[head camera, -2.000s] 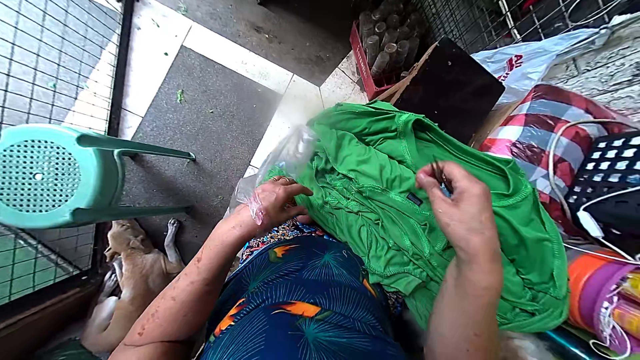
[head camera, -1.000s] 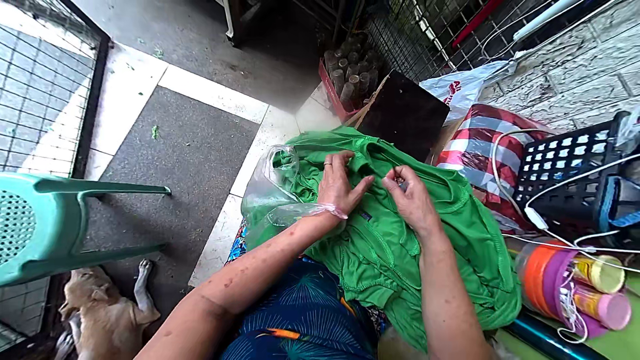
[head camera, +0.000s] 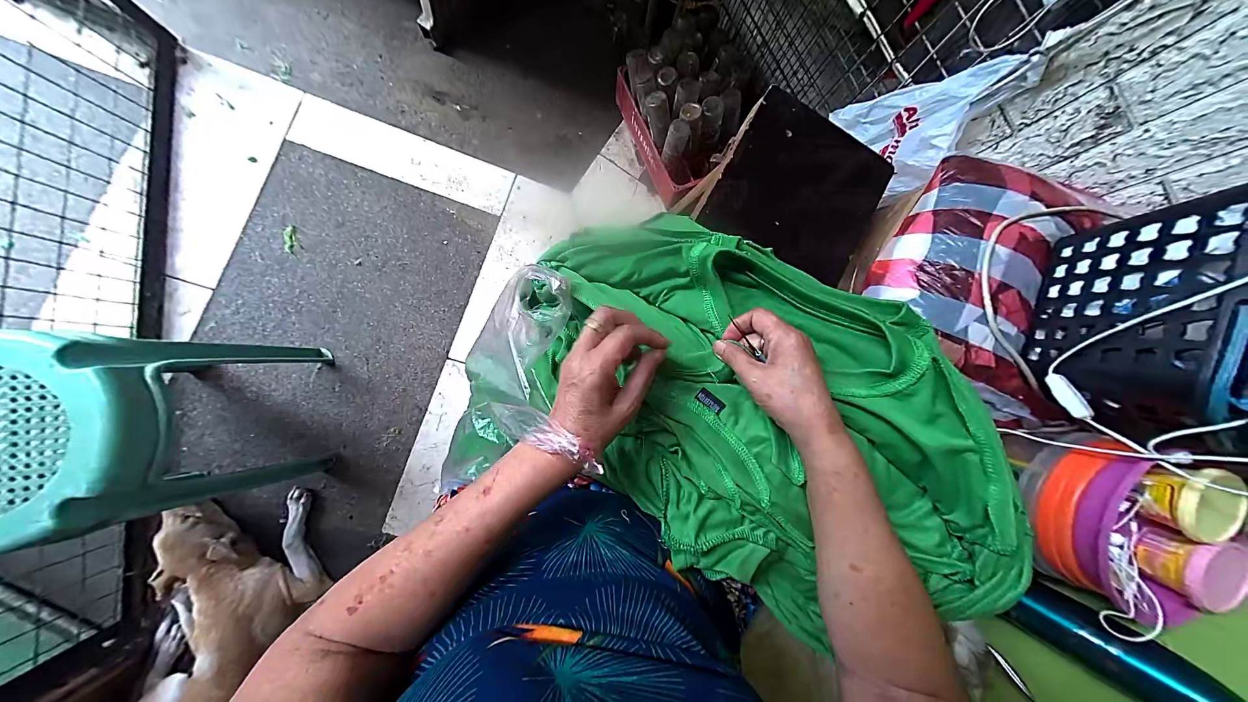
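A green knit garment (head camera: 877, 458) with overlocked seams and a small dark label (head camera: 710, 401) lies bunched over the lap. My right hand (head camera: 780, 366) is above it, thumb and fingers pinched on a small dark metal tool, perhaps thread snips, mostly covered by the fingers. To its left, my left hand (head camera: 609, 375) hovers over the cloth with thumb and forefinger nearly together; whether a thread lies between them cannot be seen. A clear plastic bag (head camera: 512, 341) with green bits inside hangs by the left wrist, tied on with a pink plastic band.
A green plastic stool (head camera: 107, 439) stands at left, with a dog (head camera: 234, 595) lying beside it. Behind the garment are a red crate of glass bottles (head camera: 648, 146) and a dark box (head camera: 799, 185). A black basket (head camera: 1141, 292), white cables and colourful containers (head camera: 1072, 517) are at right.
My left hand has drawn back from the cloth near the right hand, and the two are now apart. Two seconds ago the dark tool stuck out of the right hand more visibly.
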